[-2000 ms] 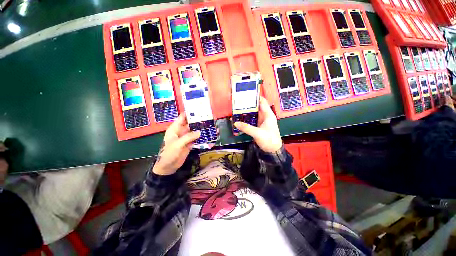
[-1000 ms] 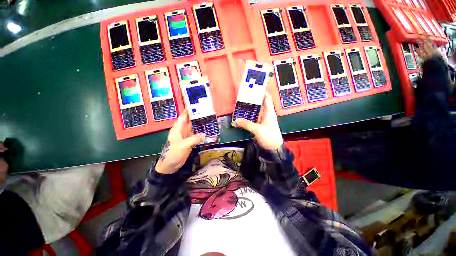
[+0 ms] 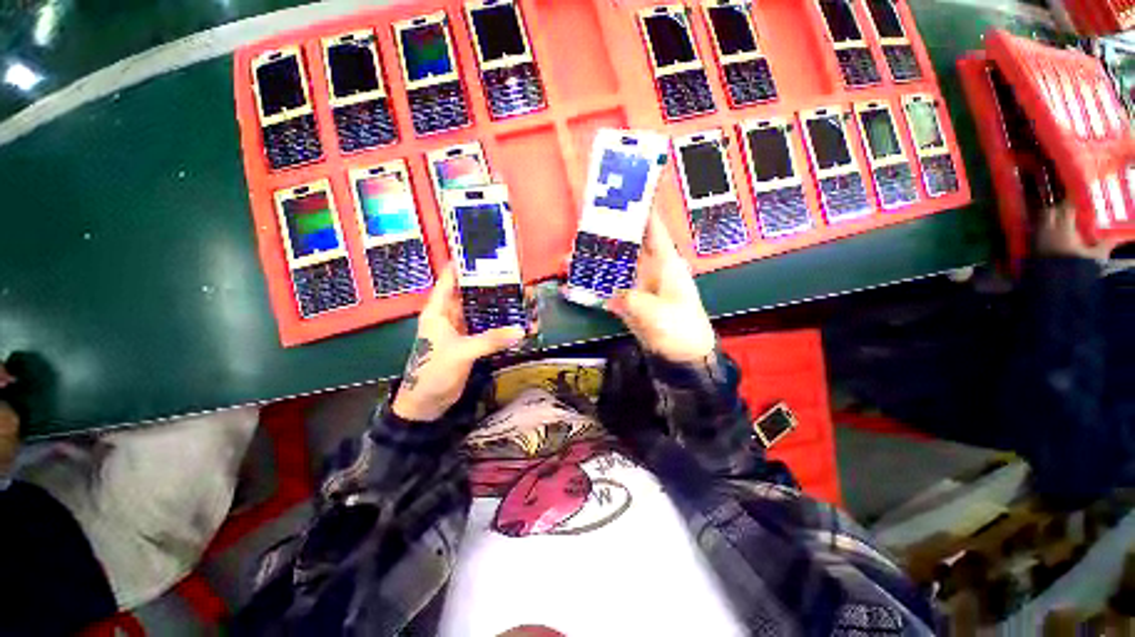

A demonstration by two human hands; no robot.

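My left hand (image 3: 451, 342) holds a keypad phone (image 3: 488, 259) upright, its thumb at the bottom of the keys. My right hand (image 3: 662, 299) holds a second keypad phone (image 3: 616, 214), tilted to the right, its thumb by the keypad's lower right edge. Both screens are white with dark blue blocks. Both phones are above the near edge of a red turnover tray (image 3: 268, 268). Several phones lie in this tray, some with coloured bands, others with dark screens. The left-held phone partly covers one tray phone with a lit screen.
A second red tray (image 3: 797, 75) with several phones adjoins on the right. At far right, a person's hand (image 3: 1064, 234) is at a tilted red tray (image 3: 1068, 106). Below the green bench (image 3: 137, 249), a red crate (image 3: 797, 361) has a loose phone (image 3: 774, 424). Another person's hand shows at the left edge.
The blue blocks have spread on both held screens. Both phones have risen slightly, and the right one has tilted. The far-right person has raised a tray. The view has shifted a little.
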